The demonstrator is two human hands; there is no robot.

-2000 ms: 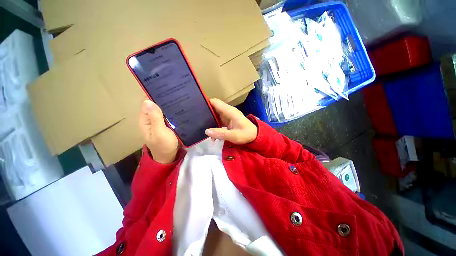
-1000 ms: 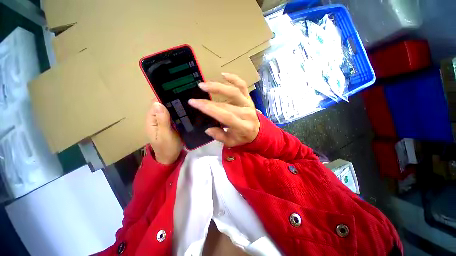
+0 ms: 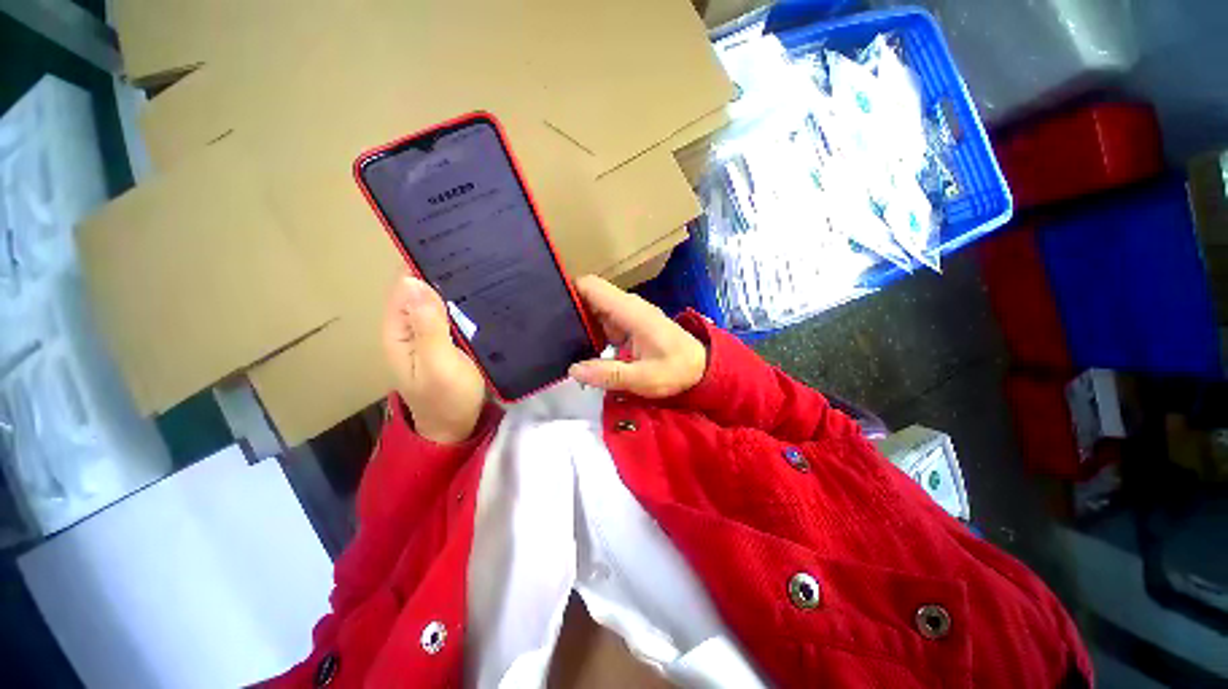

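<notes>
A smartphone (image 3: 482, 256) with a red case edge is held upright in front of me, over the flat brown box blanks (image 3: 364, 81). Its screen shows a pale page with lines of text too small to read. My left hand (image 3: 434, 361) grips its lower left edge, with the thumb along the side. My right hand (image 3: 644, 345) holds its lower right edge and corner, with the thumb at the bottom corner. The fingers behind the phone are hidden.
A blue plastic tub (image 3: 994, 202) heaped with white packs (image 3: 822, 162) stands at the upper right. White trays (image 3: 61, 323) are at the left, above white sheets (image 3: 175, 572). Red (image 3: 1084, 151) and blue (image 3: 1131, 283) containers are at the far right. A small white box (image 3: 927, 471) is beside my right sleeve.
The screen went from a text page to a dark page with green blocks, then to a pale text page. My right fingers have moved off the screen and back to the phone's right edge.
</notes>
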